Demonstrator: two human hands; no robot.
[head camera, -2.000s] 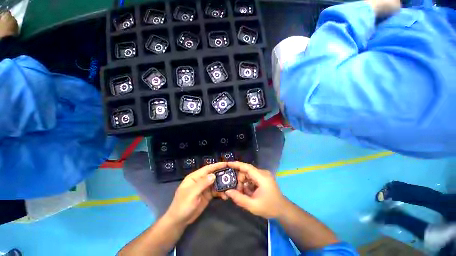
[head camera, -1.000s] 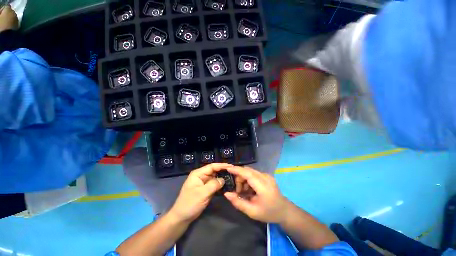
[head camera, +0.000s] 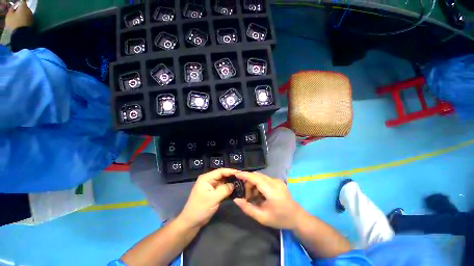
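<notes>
A small black camera-like unit (head camera: 238, 188) is held between my two hands above my lap, turned so its face is mostly hidden. My left hand (head camera: 210, 196) grips it from the left with thumb and fingers. My right hand (head camera: 267, 200) holds it from the right, fingers curled around it. Both hands are bare. Just beyond my fingers is the black lap tray (head camera: 212, 155) with two rows of pockets. Small units sit in its pockets, and the near right pocket shows no unit. No tool is visible in either hand.
Larger black foam trays (head camera: 193, 122) with shiny-edged units overlap above the lap tray. A tan stool (head camera: 319, 104) with a red frame stands to the right. A person in a blue smock (head camera: 41, 124) sits close at left. People's legs (head camera: 366, 213) show at lower right. A green bench (head camera: 73, 13) is ahead.
The person in blue close on the right has left, uncovering the tan stool. The unit in my hands has turned from face-up to edge-on. My hands have barely moved.
</notes>
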